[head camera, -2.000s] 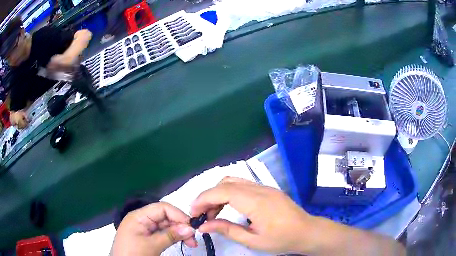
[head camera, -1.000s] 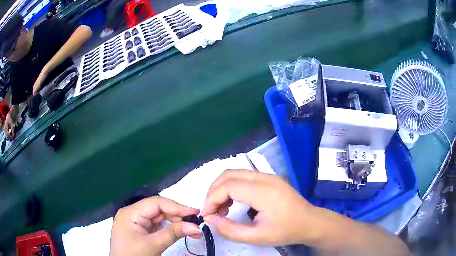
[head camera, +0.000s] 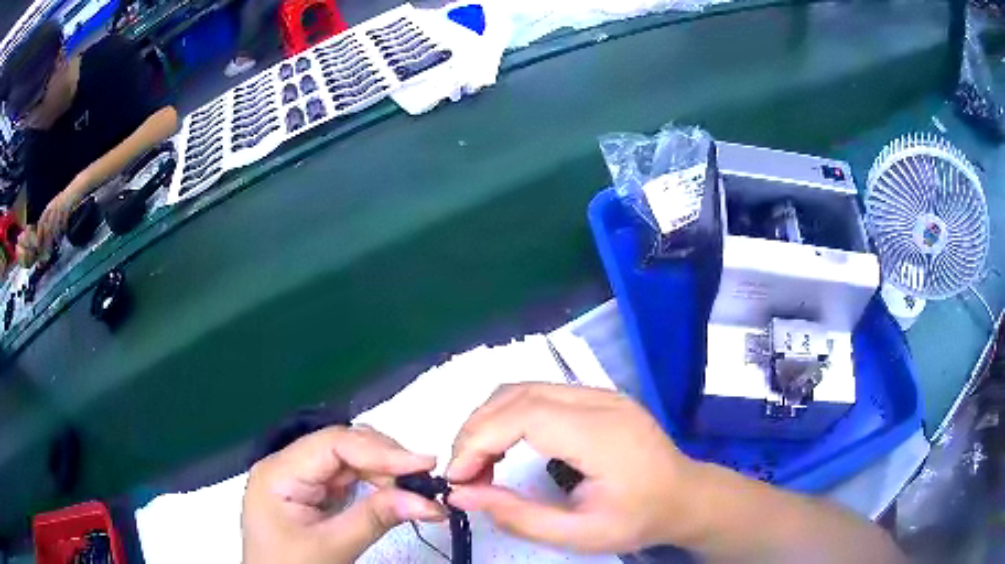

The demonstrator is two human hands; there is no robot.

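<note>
A small black plastic part (head camera: 423,485) is pinched between the fingertips of both hands at the lower middle. My left hand (head camera: 331,496) grips its left end. My right hand (head camera: 568,468) has thumb and forefinger at its right end, where a narrow black curved strip (head camera: 460,538) hangs down. A thin dark wire (head camera: 428,540) loops beside the strip. Another dark piece (head camera: 564,475) shows by my right palm; whether it is held or lies behind cannot be told. Fingers partly hide the joint.
A grey-white screw feeder (head camera: 785,281) stands in a blue tray (head camera: 650,364) at right, with a clear bag (head camera: 661,187) and a white fan (head camera: 928,220). A red tray (head camera: 75,518) is lower left. Across the green belt (head camera: 441,220) are a white parts tray (head camera: 256,119) and a person (head camera: 94,110).
Both hands stay together at the work; the black part now shows more clearly between the fingertips. The round black piece on the belt has shifted left. The person across has moved their arms.
</note>
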